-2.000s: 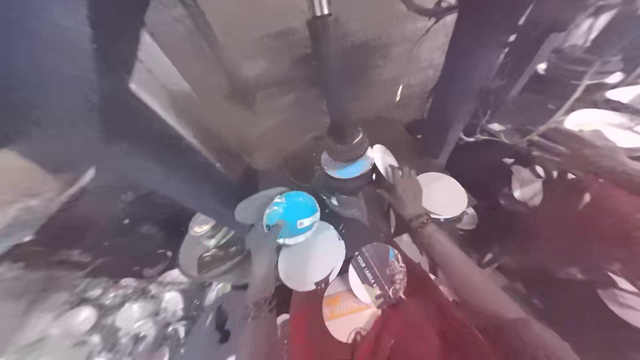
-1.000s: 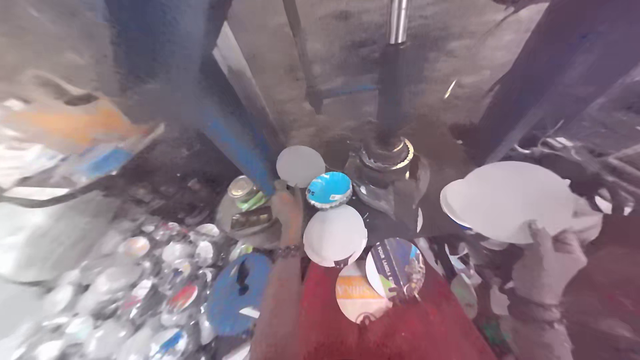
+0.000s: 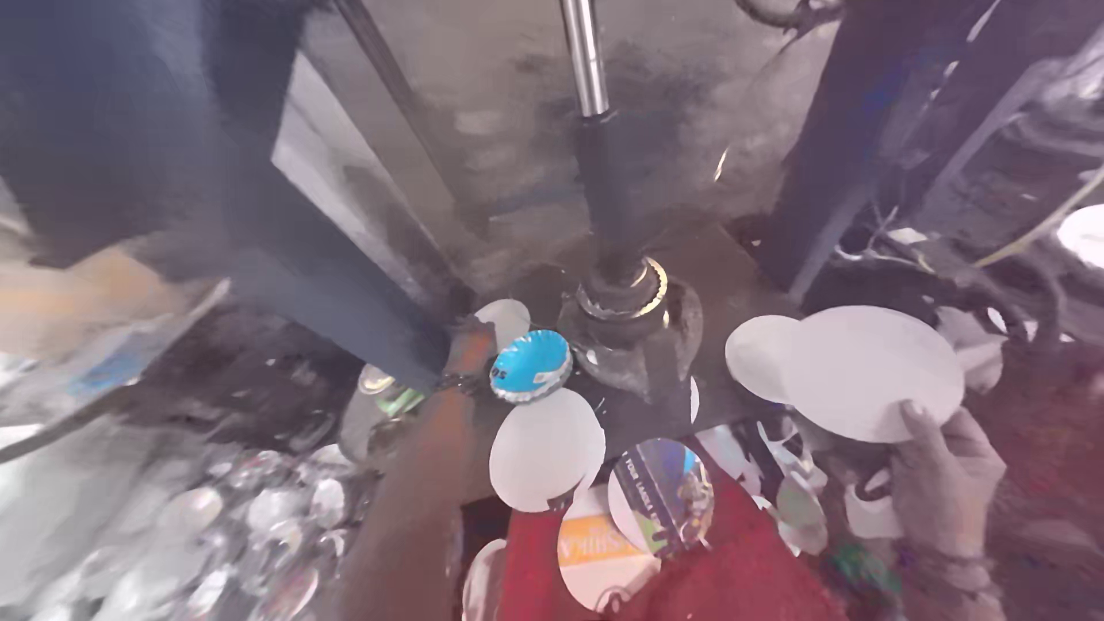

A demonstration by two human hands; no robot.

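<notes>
My right hand (image 3: 944, 466) pinches the near edge of a large white oval sheet (image 3: 871, 371), which overlaps a smaller white disc (image 3: 763, 358). On the left, my left hand (image 3: 473, 349) is at a pale disc (image 3: 507, 321); its fingers are blurred and partly hidden. Beside it lies a blue round dish with a crimped rim (image 3: 531, 366). A white disc (image 3: 548, 448) lies just nearer. Right of the blue dish stands a round metal die with a toothed ring (image 3: 625, 289), below a dark vertical ram (image 3: 604, 190) with a bright steel shaft.
Printed discs (image 3: 662, 496) and an orange-and-white one (image 3: 599, 552) rest on red cloth. Many shiny round pieces (image 3: 276, 509) are heaped at lower left. A dark slanted frame post (image 3: 345, 285) stands at left, another post (image 3: 871, 147) at right. Cut scraps (image 3: 798, 492) lie near my right hand.
Two seconds ago my right hand was close beside the die; it is now farther right with the white sheet. My left hand has moved from the blue piece to the pale disc.
</notes>
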